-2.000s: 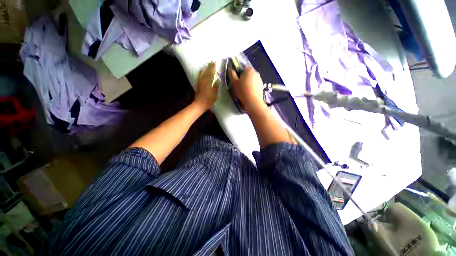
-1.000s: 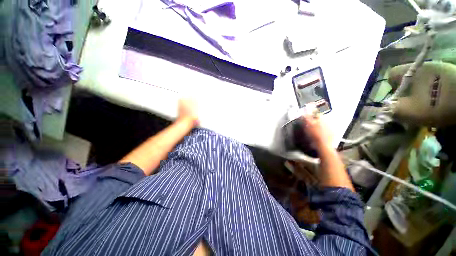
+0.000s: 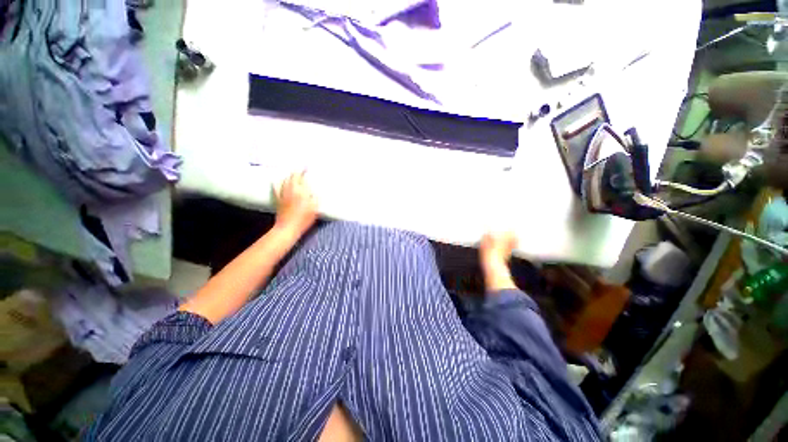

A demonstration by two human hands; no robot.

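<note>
A dark band (image 3: 380,116) lies straight across the white table cover. The lilac panel under it is washed out by glare, with thin traces of its edges showing. My left hand (image 3: 295,203) rests at the near table edge below the band's left half, holding nothing that I can see. My right hand (image 3: 498,249) is at the near edge further right, small and blurred; its fingers are hard to make out. The steam iron (image 3: 615,177) stands on the dark-rimmed rest (image 3: 581,129) at the right, and no hand touches it.
Lilac pieces (image 3: 371,47) lie on the far side. Small weights (image 3: 192,57) are at the far left corner, and a grey angled tool (image 3: 557,71) lies beyond the rest. A large lilac heap (image 3: 82,95) lies on a greenish surface at left. Hose and cord (image 3: 713,226) run right from the iron.
My right hand has let go of the iron, now on the rest, and moved left to the near edge. My left hand has shifted slightly left relative to the band.
</note>
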